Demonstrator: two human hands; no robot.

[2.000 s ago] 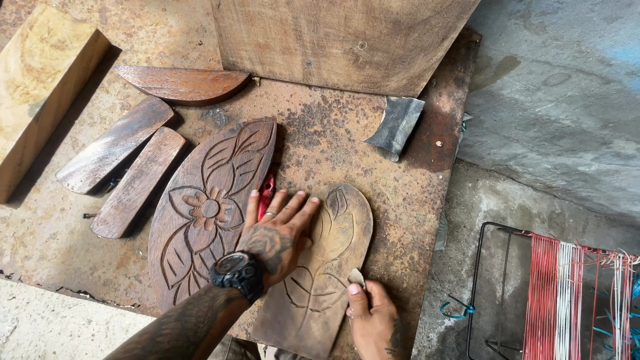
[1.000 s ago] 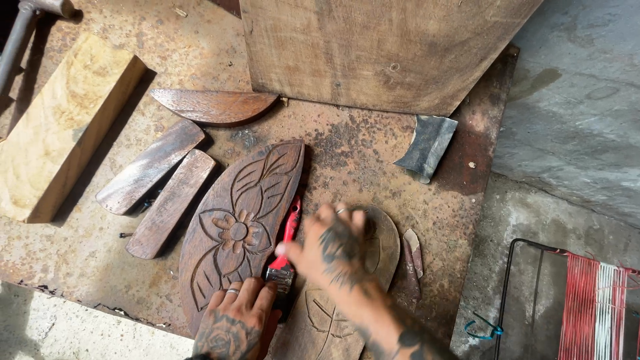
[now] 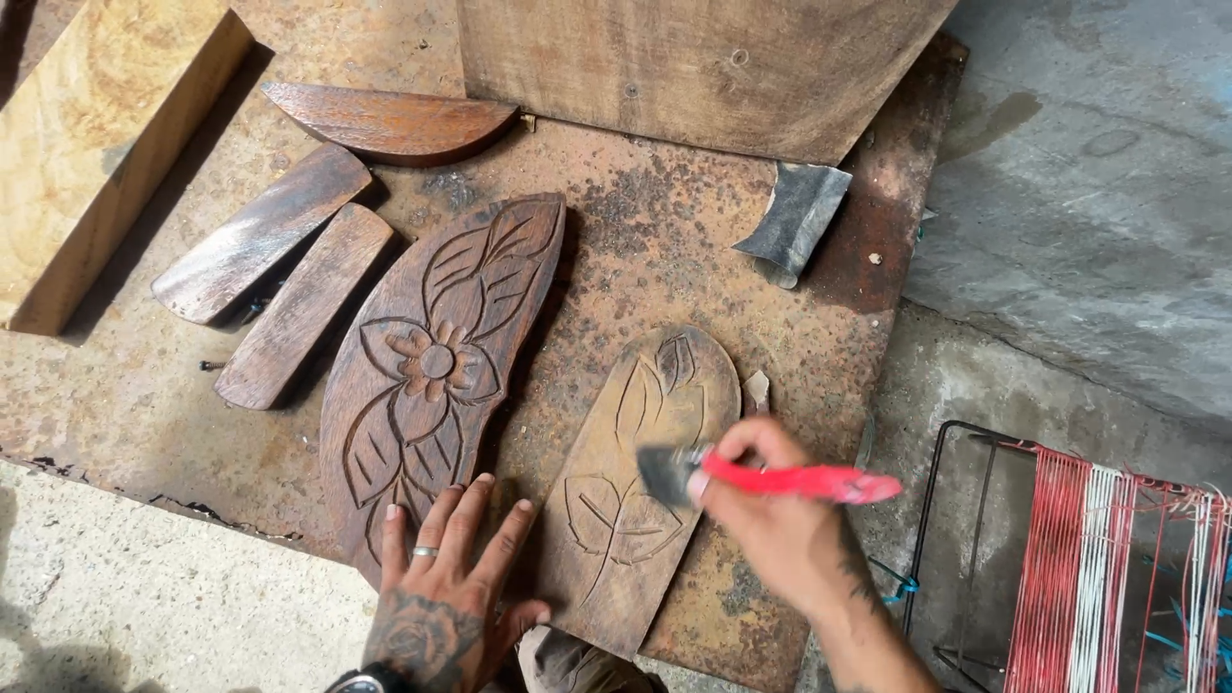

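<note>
My right hand (image 3: 780,510) grips the red handle of a paintbrush (image 3: 804,478), its dark bristles over a light wooden board (image 3: 616,549) with a rounded end and cut leaf outlines. Whether the bristles touch the wood I cannot tell. My left hand (image 3: 457,568), fingers spread, rests on the lower end of a dark wooden panel (image 3: 438,318) carved with a flower and leaves. The panel lies left of the board, a gap between them. A small pale scrap (image 3: 757,390) lies just beyond the board's right edge, partly hidden by my right hand.
Left of the panel lie two wooden slats (image 3: 303,308), a screw (image 3: 212,366), a half-moon wooden piece (image 3: 395,123) and a thick timber block (image 3: 120,144). A large wooden board (image 3: 693,67) and curled sandpaper (image 3: 794,221) are behind. A corded metal frame (image 3: 1068,568) stands right, beside the rusty tabletop (image 3: 664,241).
The red-handled brush, lying between the two carved pieces before, is now in my right hand over the light board. My left hand has moved from the light board to the dark panel.
</note>
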